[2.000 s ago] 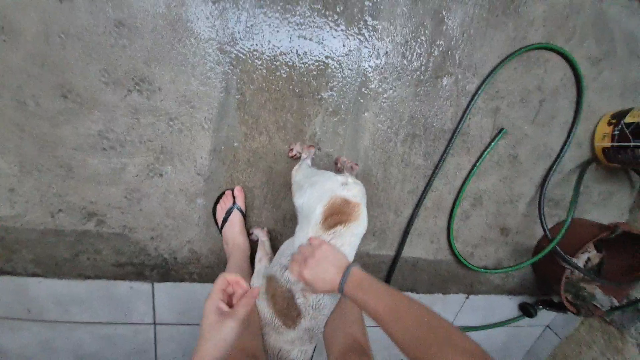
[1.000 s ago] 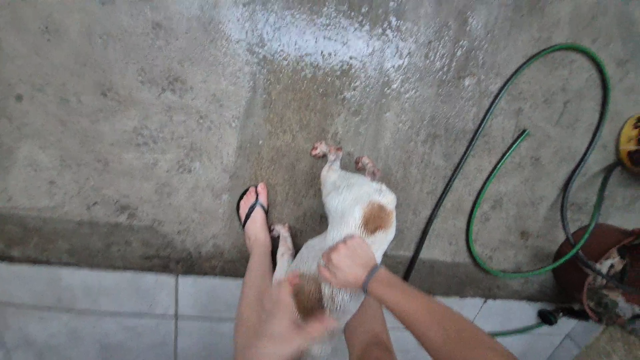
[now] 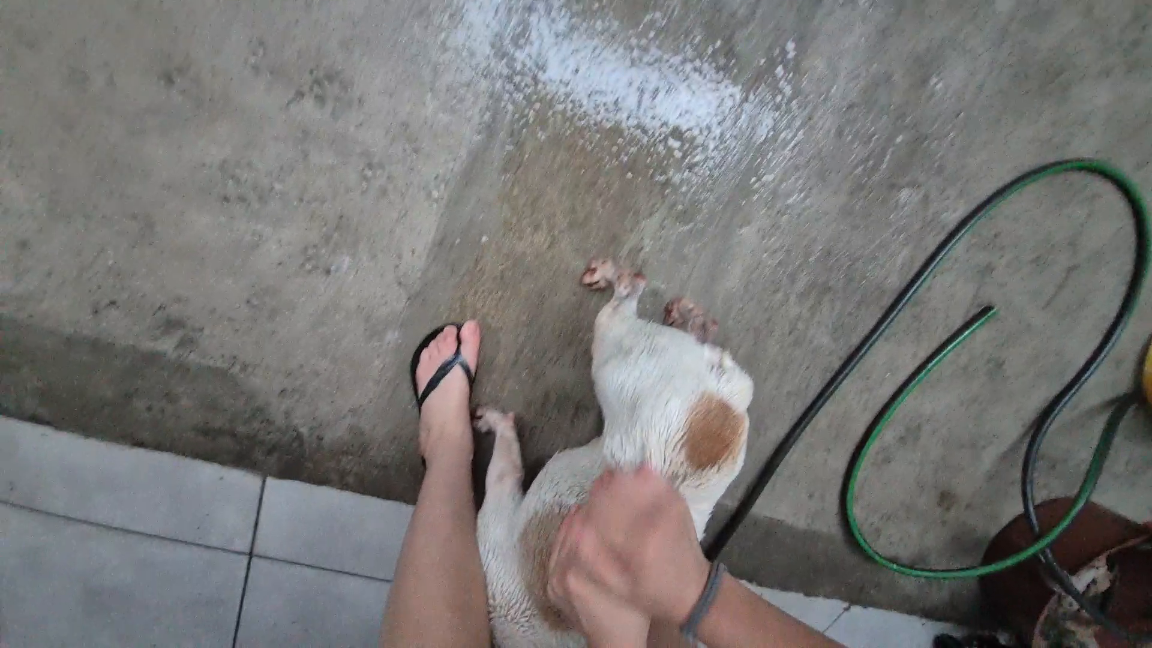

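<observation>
A wet white dog with brown patches (image 3: 661,396) lies between the person's legs, its paws toward the concrete and its head out of view. My right hand (image 3: 648,540), with a grey band at the wrist, is over the dog's side, fingers curled. My left hand (image 3: 585,576) meets it there, partly behind it and blurred. Whether either hand holds anything cannot be told.
A foot in a black flip-flop (image 3: 445,369) stands left of the dog. A green and black hose (image 3: 855,360) loops on the wet concrete floor (image 3: 270,225) at right, by a brown pot (image 3: 1017,549). Grey tiles (image 3: 117,486) border the near edge.
My left hand has moved right, from beside the dog to my right hand over its side. The view has shifted somewhat.
</observation>
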